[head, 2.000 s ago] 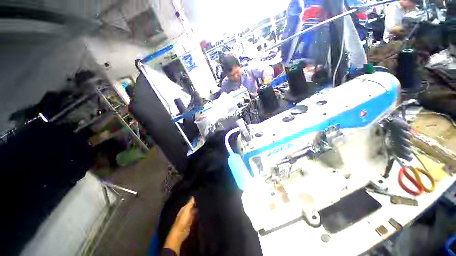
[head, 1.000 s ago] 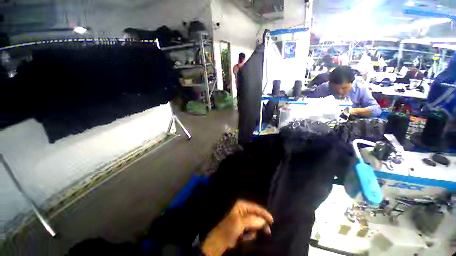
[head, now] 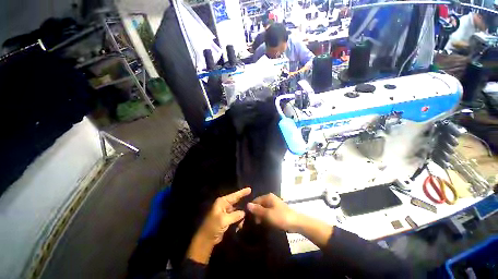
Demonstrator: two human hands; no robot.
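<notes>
A large black garment (head: 245, 147) hangs over the left edge of the sewing table and down towards my lap. My left hand (head: 218, 220) is over it, index finger stretched out apart from the others, nothing visible between them. My right hand (head: 274, 211) is close on its right, thumb and fingertips together over the cloth; whether they pinch cloth or something small is unclear. The white and blue sewing machine (head: 377, 117) stands just right of the garment, its light-blue paddle-shaped lamp (head: 293, 136) near the cloth.
A black phone-like rectangle (head: 371, 200), red and yellow-handled scissors (head: 440, 189) and small metal plates (head: 423, 205) lie on the table. A blue crate (head: 480, 261) is low right. Thread cones (head: 359, 61) stand behind the machine. A person (head: 284, 49) works opposite. Dark cloth hangs at left.
The view has swung right and down since one second ago, bringing the whole machine back in. My right hand has come in beside my left hand, whose index finger is now stretched out.
</notes>
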